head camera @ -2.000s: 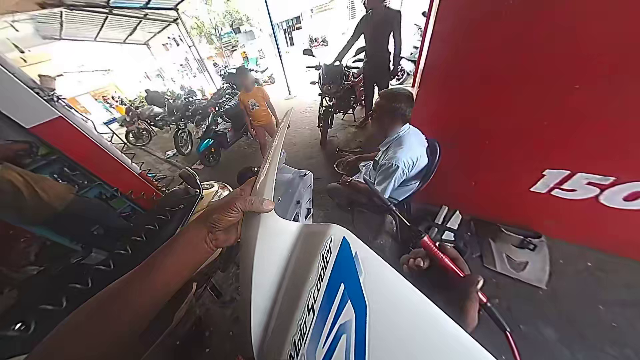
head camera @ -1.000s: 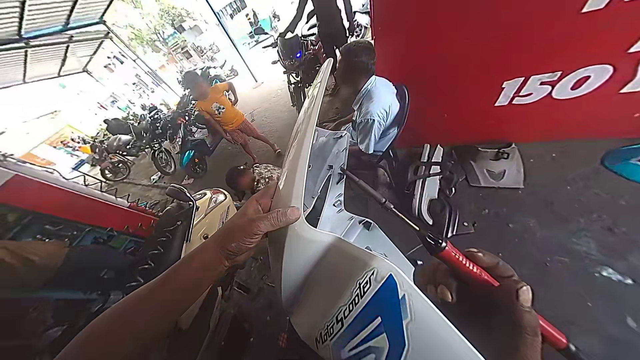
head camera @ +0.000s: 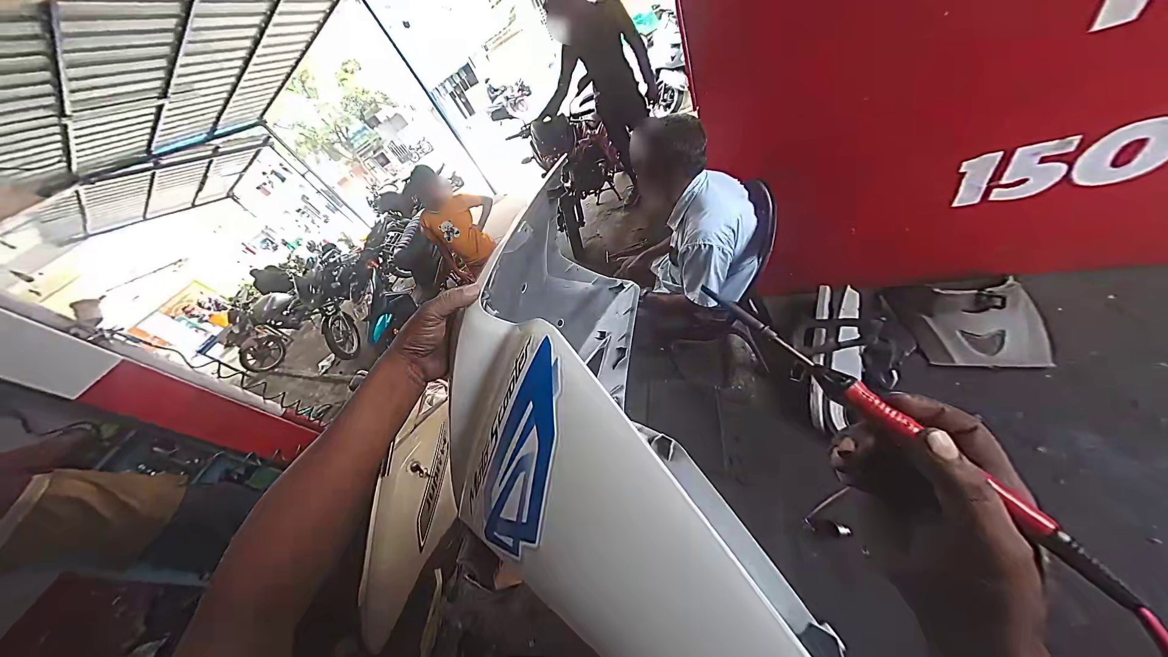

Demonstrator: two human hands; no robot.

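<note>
A white plastic scooter body panel (head camera: 630, 511) with a blue decal crosses the middle of the view, its grey ribbed inner side partly showing. My left hand (head camera: 436, 336) grips the panel's upper left edge. In my right hand (head camera: 949, 493), at the right, is a red-handled soldering iron (head camera: 881, 408), its metal shaft pointing up and left. The iron's tip is apart from the panel, to the right of it, and a cord runs off from its lower end. Behind the panel, to the left, stands a cream scooter body (head camera: 411, 511), partly hidden.
A person in a light blue shirt (head camera: 712, 228) sits on a chair beyond the panel. Another in an orange shirt (head camera: 456, 228) and one beside a motorcycle (head camera: 575, 146) are farther off. Loose panels (head camera: 981, 328) lie on the floor by a red wall (head camera: 912, 73). Parked motorcycles (head camera: 301, 301) line the left.
The panel has turned in my left hand, so more of its inner side shows than two seconds ago. The person in orange has shifted place. The view has swung.
</note>
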